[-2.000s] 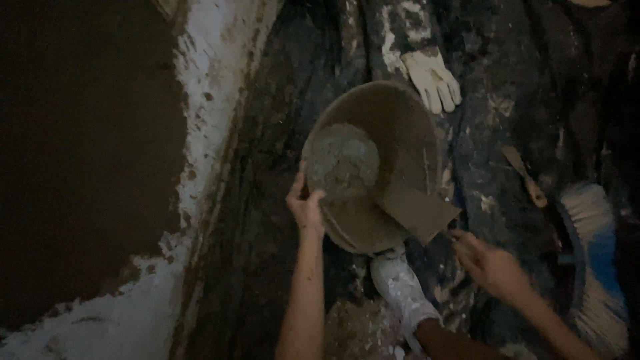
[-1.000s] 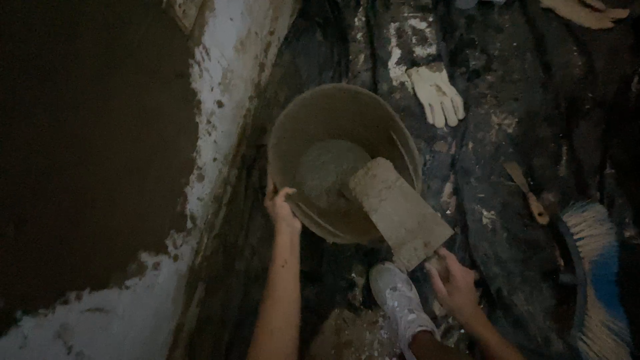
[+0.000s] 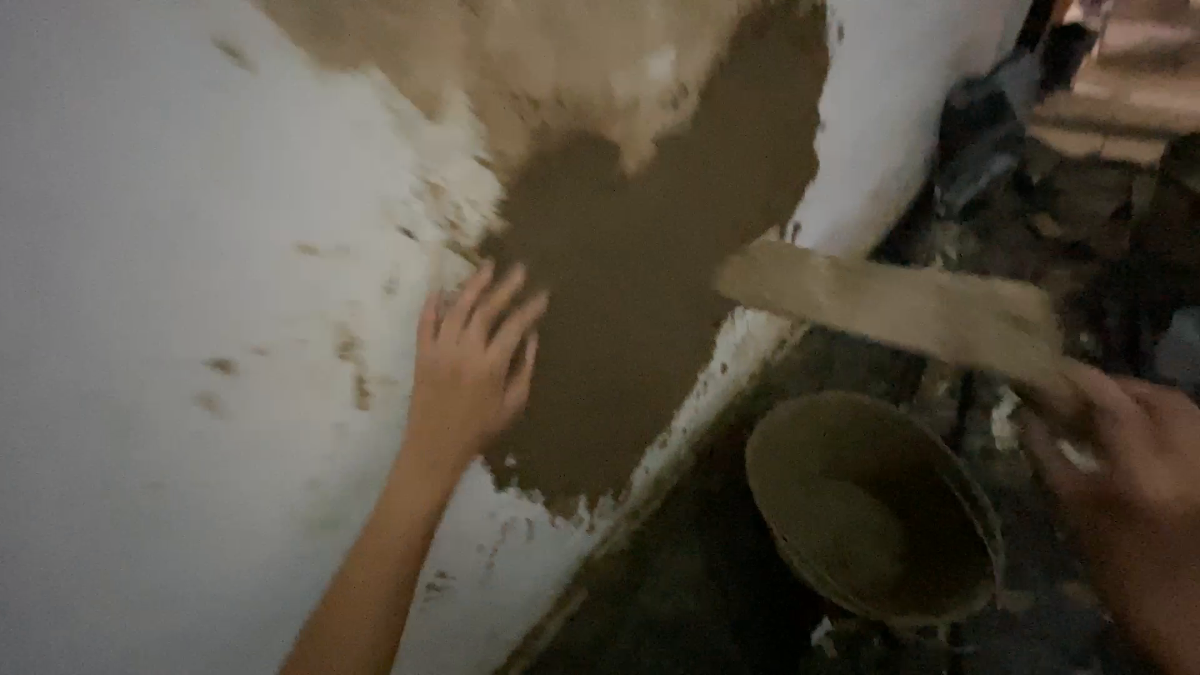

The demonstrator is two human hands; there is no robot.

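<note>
My left hand (image 3: 473, 361) is spread with its fingers apart, at the left edge of a dark patch of wet plaster or mortar (image 3: 628, 309) on the white wall (image 3: 187, 450). It holds nothing; whether the fingertips press on the wall is not certain. At the right, my right hand (image 3: 1125, 450) grips the handle of a wide, mortar-coated trowel (image 3: 891, 300). The far end of its blade is at the patch's right edge. Below the blade stands a bucket (image 3: 975, 525) with grey mortar (image 3: 844, 530) inside.
Lighter brown plaster (image 3: 562, 56) lies above the dark patch. The wall's bottom edge (image 3: 600, 553) runs diagonally beside a dark, spattered floor covering (image 3: 694, 572). Blurred clutter (image 3: 1106, 112) is at the upper right.
The view has swung to the wall. My left hand has let go of the bucket's rim and is now by the wall. The trowel has moved from over the bucket to the plaster patch.
</note>
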